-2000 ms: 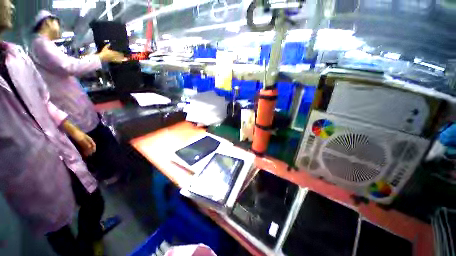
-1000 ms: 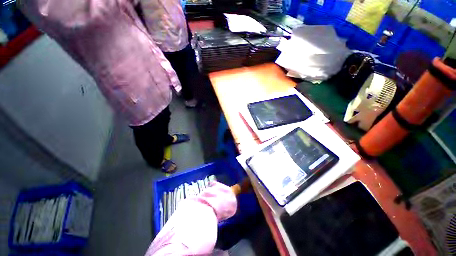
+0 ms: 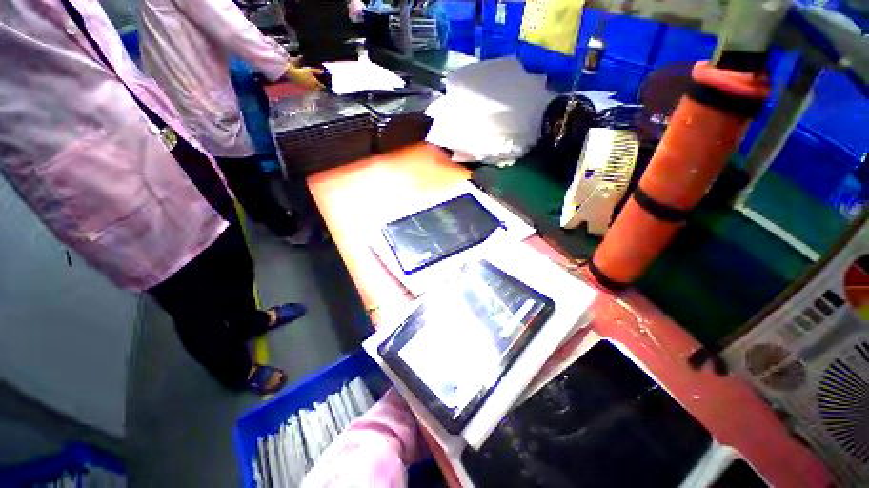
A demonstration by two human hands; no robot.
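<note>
A lit tablet [image 3: 465, 341] lies tilted on a white sheet stack [image 3: 564, 303] at the bench's left edge, its screen glaring white. A dark glossy tablet [image 3: 443, 231] lies on white sheets behind it. A larger black tablet [image 3: 591, 429] lies in front, to the right. My left arm shows as a pink sleeve [image 3: 367, 453] at the bottom, reaching to the bench edge by the lit tablet. My left hand is almost wholly hidden there, so its grip cannot be told. My right hand is out of the picture.
A blue crate [image 3: 246, 440] of upright pale pieces stands below the bench edge. An orange wrapped post [image 3: 667, 191], small white fan [image 3: 602, 179], loose paper pile [image 3: 491, 110] and test chart [image 3: 810, 357] stand around the bench. Two people in pink smocks stand left.
The view has swung from the chart side down to the left and partly back. My left sleeve has moved from over the crate to the bench edge beside the lit tablet.
</note>
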